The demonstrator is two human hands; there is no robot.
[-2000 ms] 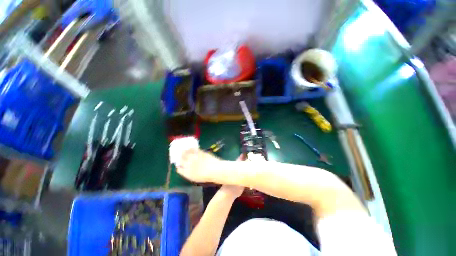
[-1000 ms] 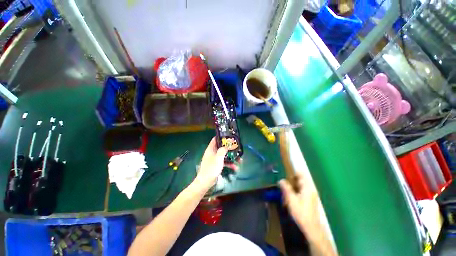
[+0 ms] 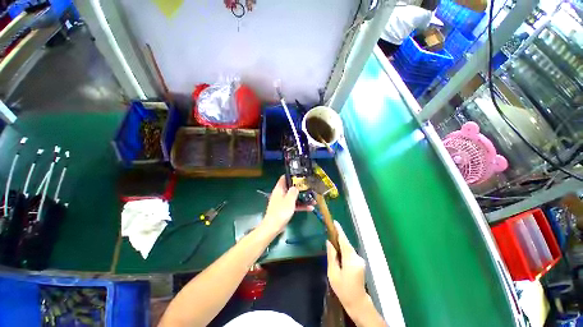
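Note:
My left hand (image 3: 279, 207) holds the lower end of a black lock housing (image 3: 296, 159) above the bench, its open side with circuit parts facing me. A white lead (image 3: 287, 112) sticks up from its far end. My right hand (image 3: 346, 268) grips the brown wooden handle of a hammer (image 3: 328, 223). The hammer's head is at the lower right of the housing, close to my left fingers; whether it touches is not clear.
Behind are a blue bin (image 3: 146, 134), a brown divided tray (image 3: 217, 151), a red bowl (image 3: 246, 105) and a grease pot (image 3: 322, 126). Pliers (image 3: 209, 216) and a white rag (image 3: 144, 223) lie left. More housings (image 3: 32, 230) stand far left. A green conveyor (image 3: 415, 204) runs right.
My right hand has lifted the hammer off the white rail and brought its head to the housing. My left hand still holds the housing. Earlier, my right arm reached left to the rag.

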